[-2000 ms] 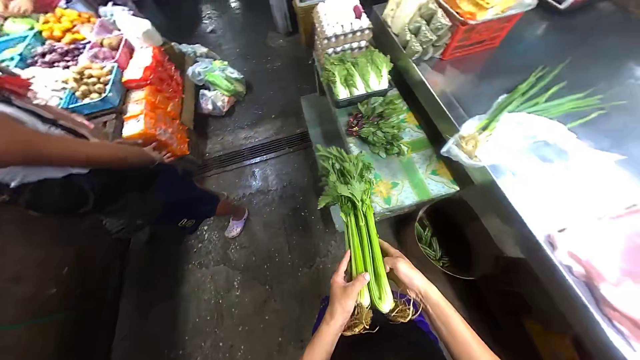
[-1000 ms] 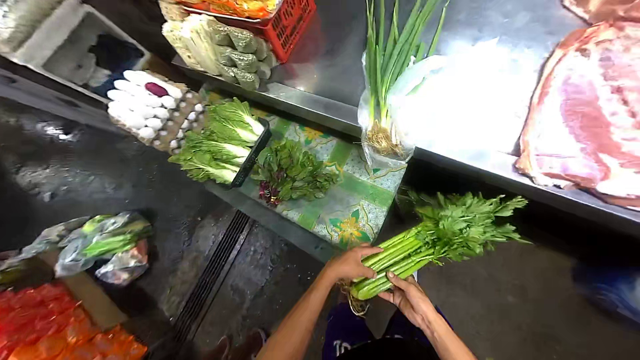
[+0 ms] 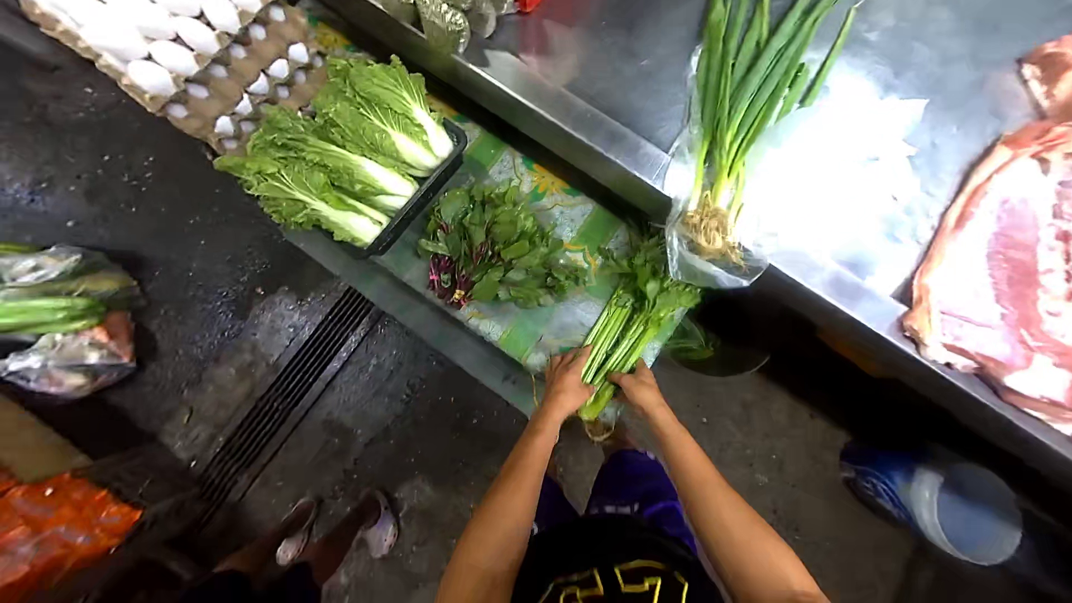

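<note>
A bunch of celery (image 3: 628,331) lies at the near end of a table with a patterned cloth (image 3: 548,327), leaves pointing away and root end toward me. My left hand (image 3: 568,383) grips the stalks from the left, near the base. On the right side of the stalks my right hand (image 3: 639,387) holds on with its thumb over them. Just beyond, left of the celery leaves, lies a bunch of dark leafy greens with purple stems (image 3: 502,251). Spring onions (image 3: 737,126) in a clear plastic bag (image 3: 712,268) hang slightly over the steel counter's edge.
Leafy cabbages (image 3: 352,159) fill a black tray, with egg cartons (image 3: 209,92) behind. A steel counter (image 3: 603,126) with raw meat (image 3: 1005,268) runs along the right. A container (image 3: 729,356) sits below it, a blue-and-white bucket (image 3: 938,502) on the floor. Another person's feet (image 3: 377,523) are lower left.
The celery, held in front of my body in the earlier frames, now rests on the cloth-covered table with both hands still on it. The view has turned strongly.
</note>
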